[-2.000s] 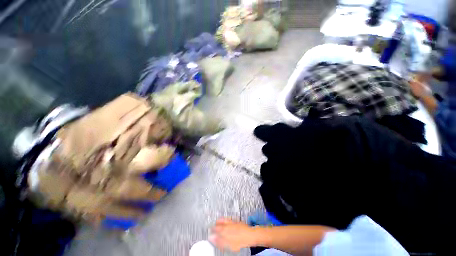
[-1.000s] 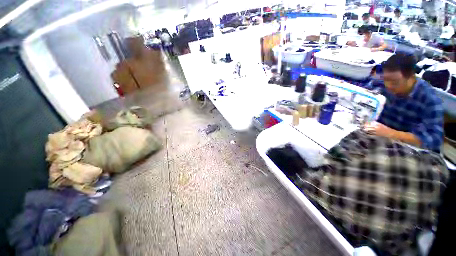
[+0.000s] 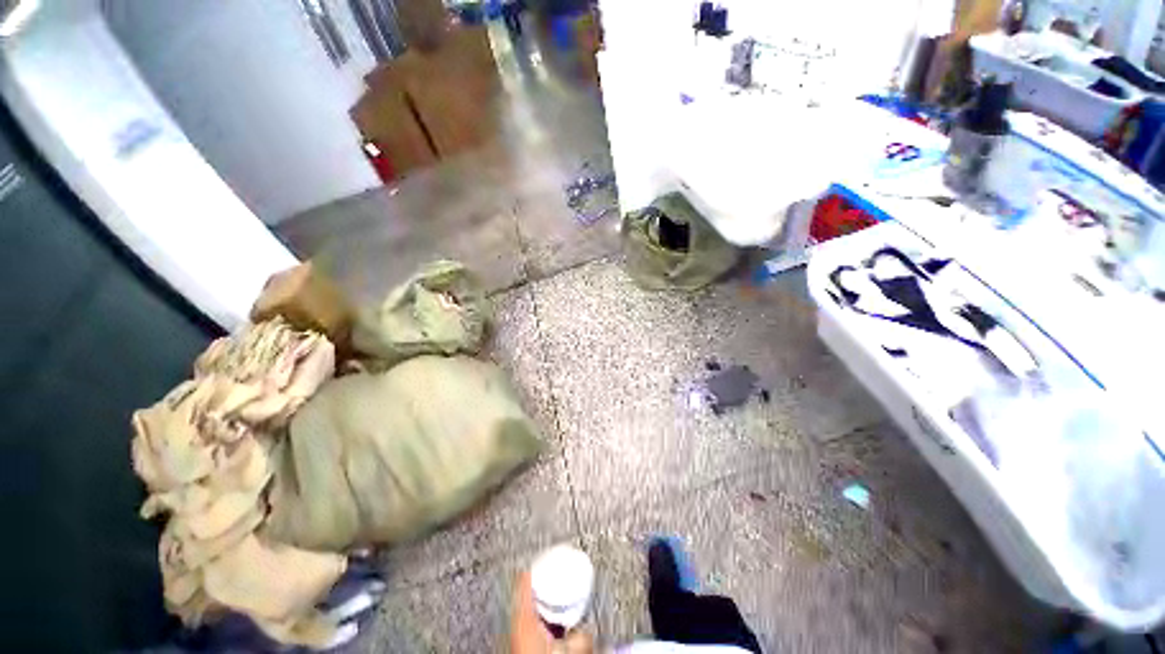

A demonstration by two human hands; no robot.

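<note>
My right hand (image 3: 558, 639) shows at the bottom edge, partly cut off, with its fingers around a small round white-topped item (image 3: 563, 585), perhaps a cup or bottle. It appears to be my right hand, with pale cloth beside it. The item is upright and its lower part is hidden. I cannot make out a separate left hand.
Olive sacks (image 3: 403, 447) and tan cloth (image 3: 230, 473) lie left on speckled floor. A cardboard box (image 3: 304, 304) stands behind. A white trough (image 3: 1009, 479) with dark cloth runs along the right. A dark scrap (image 3: 731, 385) lies ahead. My dark-clad leg (image 3: 690, 607) is below.
The view has moved forward along the aisle and tilted down. The seated person and checked cloth have left the picture. The hand and white-topped item, absent one second ago, show again.
</note>
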